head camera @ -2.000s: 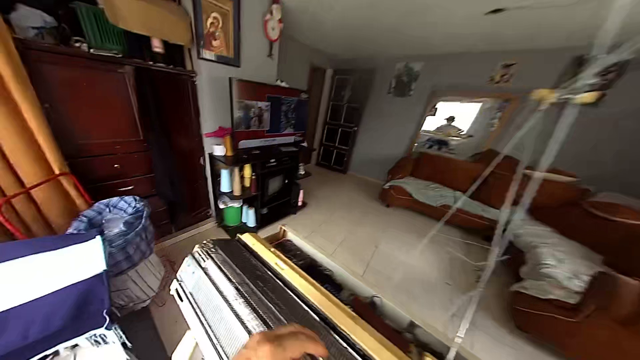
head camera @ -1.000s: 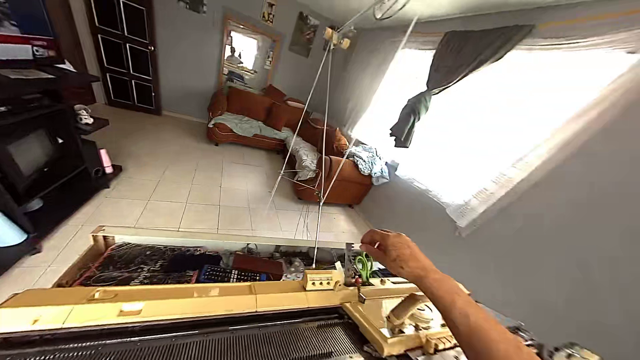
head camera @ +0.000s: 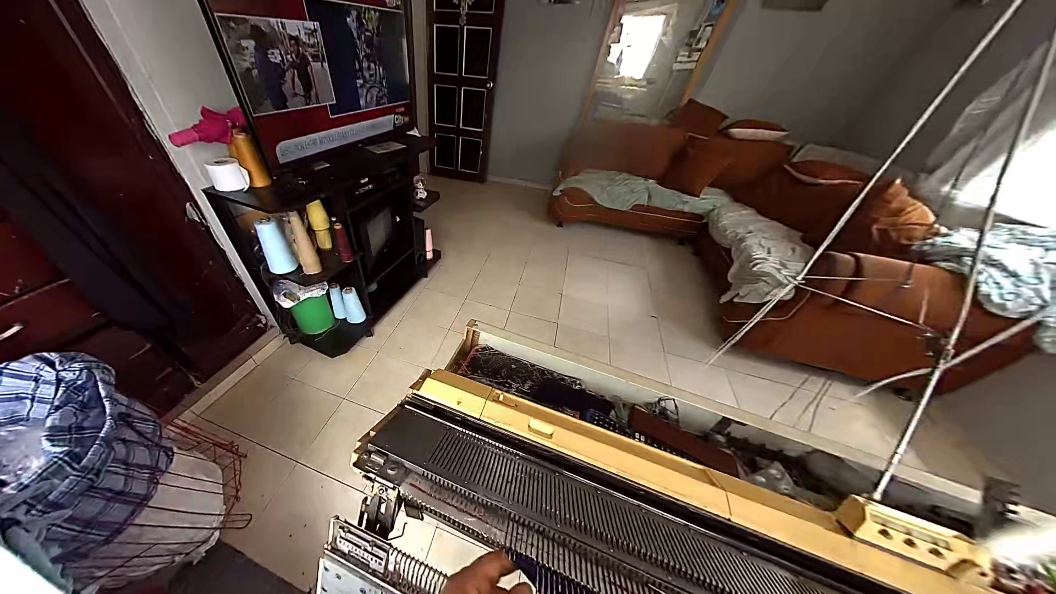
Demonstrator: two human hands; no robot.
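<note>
The needle bed of a knitting machine (head camera: 577, 487) runs from the left middle to the lower right, with a cream cover rail (head camera: 610, 450) behind it. My left hand (head camera: 487, 575) shows at the bottom edge, its fingers bent over the gap between the main bed and the front ribber bed (head camera: 388, 561), beside dark blue knitting (head camera: 549, 575). Whether the fingers grip anything cannot be told. At the right end, a yarn mast (head camera: 932, 371) rises from a cream tension base (head camera: 903, 532). My right hand is not seen; a pale blur lies at the right edge.
Behind the machine is a long open tray (head camera: 792, 429) of cables and small items. A wire basket with plaid cloth (head camera: 74, 445) stands at left. Yarn cones (head camera: 276, 246) and a green bin (head camera: 313, 314) fill a black TV stand (head camera: 334, 338). A brown sofa (head camera: 825, 322) stands beyond.
The view has swung left since one second ago. The hand seen then beside the yarn mast is no longer in view there; a hand now shows at the bottom over the bed.
</note>
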